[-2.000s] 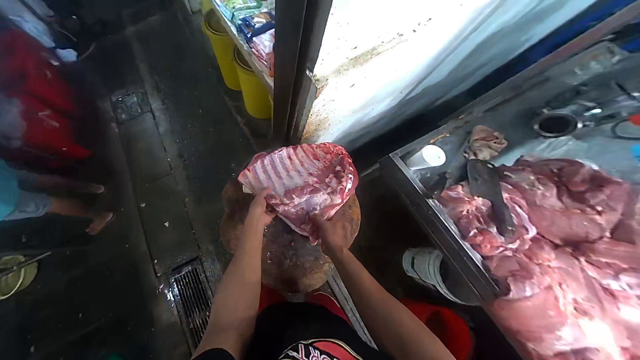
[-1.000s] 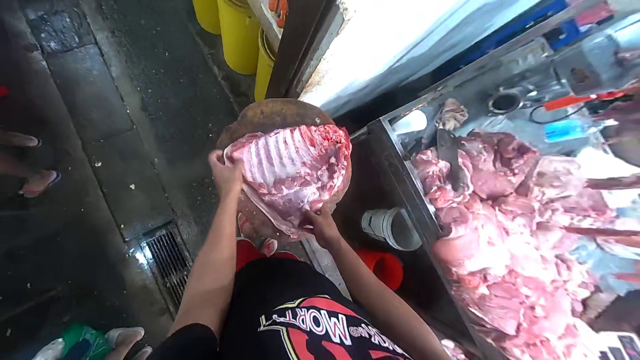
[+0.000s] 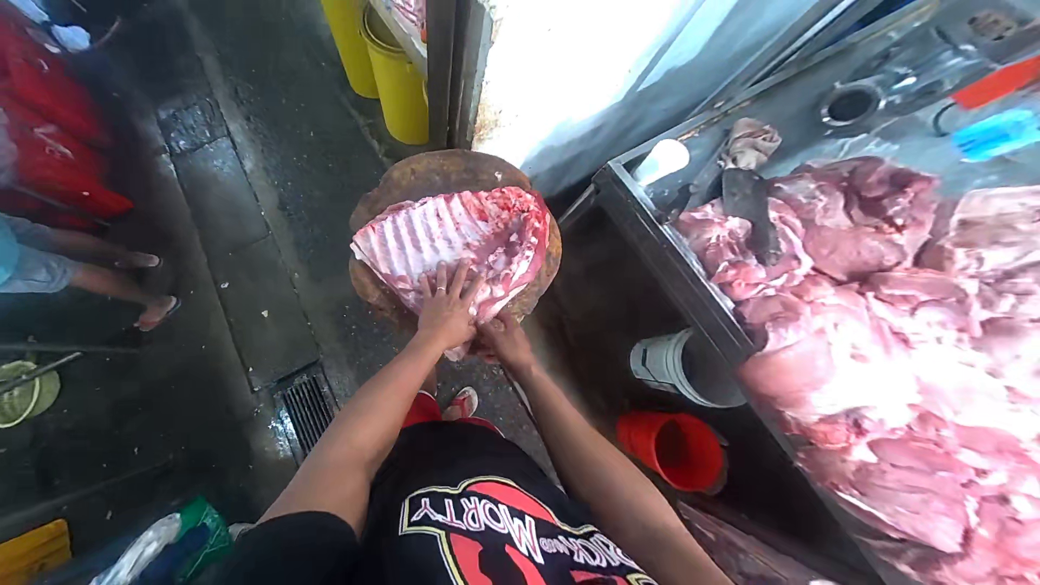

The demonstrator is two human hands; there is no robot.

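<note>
A slab of raw pork ribs (image 3: 431, 227) lies rib side up on a round wooden chopping block (image 3: 439, 169). My left hand (image 3: 449, 309), wearing a ring, rests on the lower part of the slab with its fingers spread. At the slab's bottom edge, my right hand (image 3: 504, 337) grips the meat, its fingertips partly hidden. On the metal table at the right, a cleaver (image 3: 749, 210) with a cloth-wrapped handle lies on pieces of raw meat.
The metal table (image 3: 678, 272) bears piled raw meat (image 3: 894, 366) and a white cup (image 3: 662, 161). Beside it stand a white bucket (image 3: 662, 366) and a red bucket (image 3: 650, 435). Yellow bins (image 3: 398, 89) stand beyond the block. A person's legs (image 3: 97, 280) are at left, a floor drain (image 3: 307, 410) nearer.
My left hand has moved from the slab's left edge onto its lower surface. The right hand is now at the slab's bottom edge, close beside the left. The view has shifted.
</note>
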